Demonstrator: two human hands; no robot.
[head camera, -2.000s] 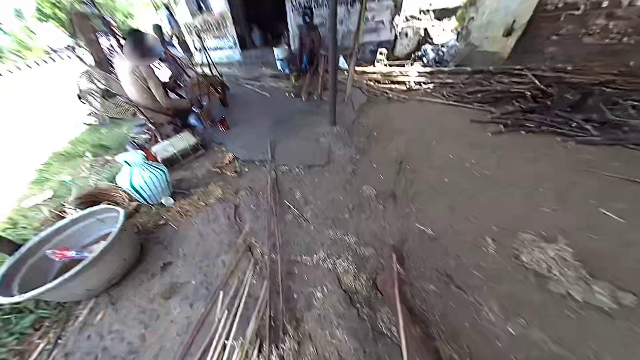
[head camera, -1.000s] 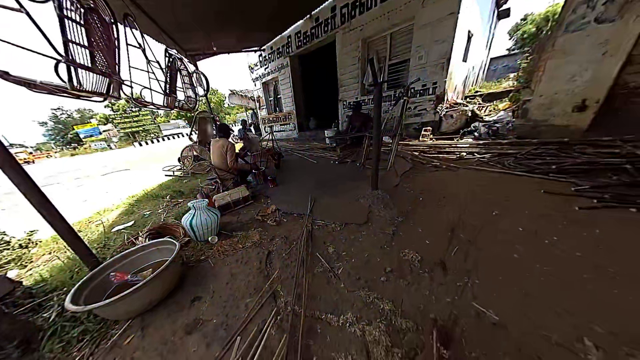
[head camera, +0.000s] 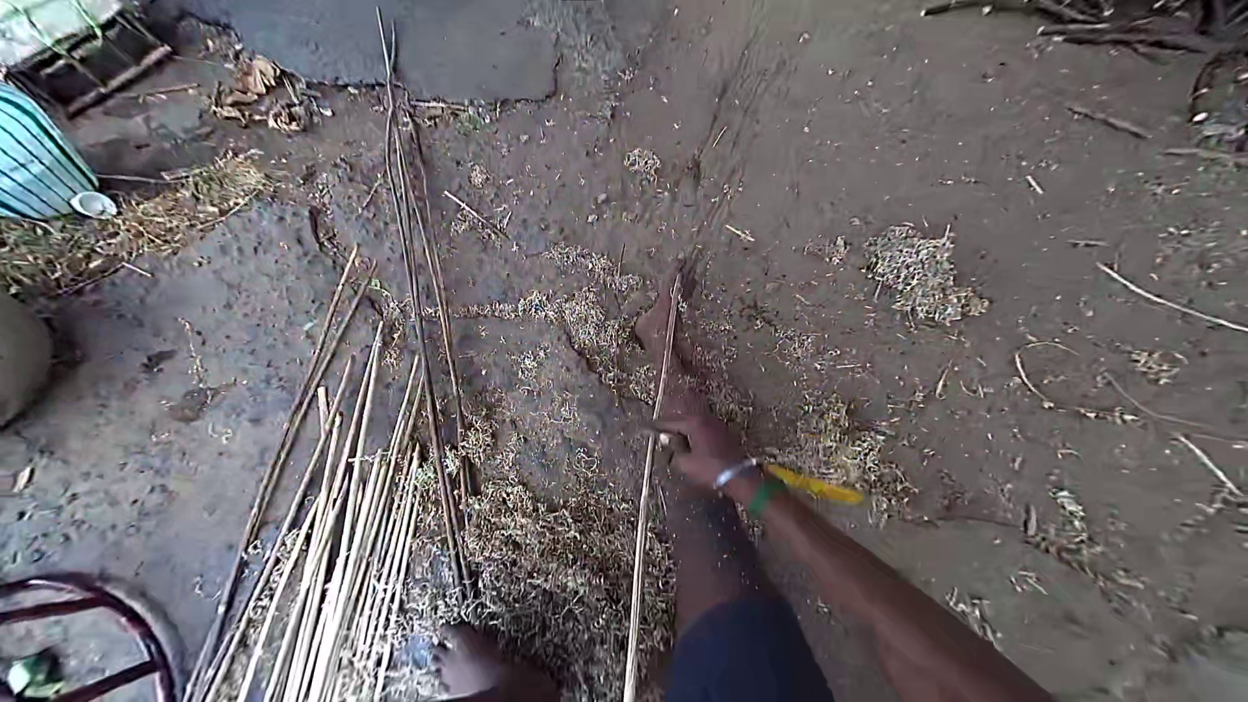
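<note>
My right hand (head camera: 704, 450), with a metal bangle and a green band at the wrist, is closed around a yellow-handled tool (head camera: 814, 484), seemingly a knife. Its working end is hard to make out and meets a long peeled cane stick (head camera: 643, 507). This stick runs along my outstretched leg, its far tip over my foot (head camera: 655, 327). My left hand is not seen; a partly cut-off limb at the bottom edge looks like my other foot (head camera: 473, 663). Pale peeled sticks (head camera: 341, 536) lie in a bundle to the left, with darker unpeeled sticks (head camera: 414, 253) beside them.
Curly shavings (head camera: 556, 546) cover the ground between bundle and leg. Farther off are a striped water pot (head camera: 39, 151) at the left, a round dark frame (head camera: 146, 634) at lower left, a basin's edge (head camera: 19, 361), and dark branches (head camera: 1131, 34) at upper right.
The view has tilted down sharply from the yard and building to the ground. My right hand and forearm, not seen in the earlier frames, are now in view at the stick.
</note>
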